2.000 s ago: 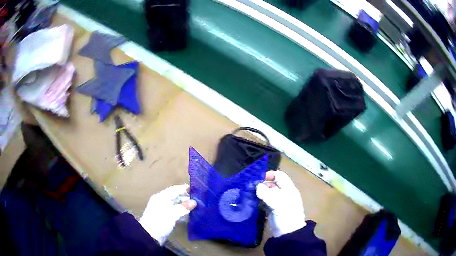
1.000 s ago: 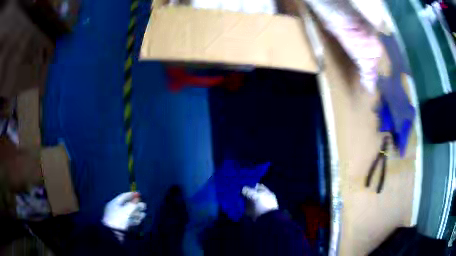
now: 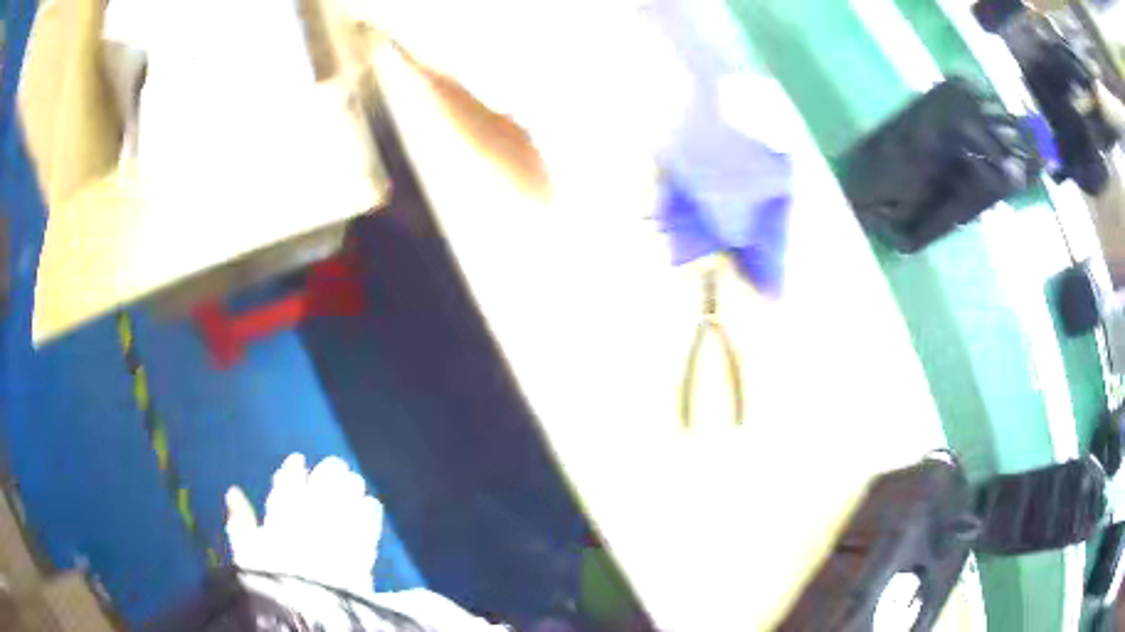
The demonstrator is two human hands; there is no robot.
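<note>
My left hand [image 3: 306, 525], in a white glove, is at the lower left over the blue floor, its fingers apart and nothing in it. My right hand cannot be made out; a pale blurred shape at the bottom edge is too unclear to name. A black speaker cabinet [image 3: 882, 531] lies on the bench at the lower right, cut off by the edge, with a white round cone showing. Blue mesh panels [image 3: 765, 241] lie under paler grey-looking ones on the bench. Nippers [image 3: 712, 358] lie beside them, handles apart. The picture is overexposed.
The bench [image 3: 592, 358] has a long front edge. An open carton [image 3: 197, 241] stands at the upper left, above a red object [image 3: 278, 315]. Black speakers [image 3: 944, 161] stand on the green conveyor [image 3: 919, 327] at the right. Yellow-black tape [image 3: 154, 426] marks the floor.
The view has swung from bench to floor and partly back, and has turned very bright. The blue panel first held in both hands, then seen by my right hand, no longer shows.
</note>
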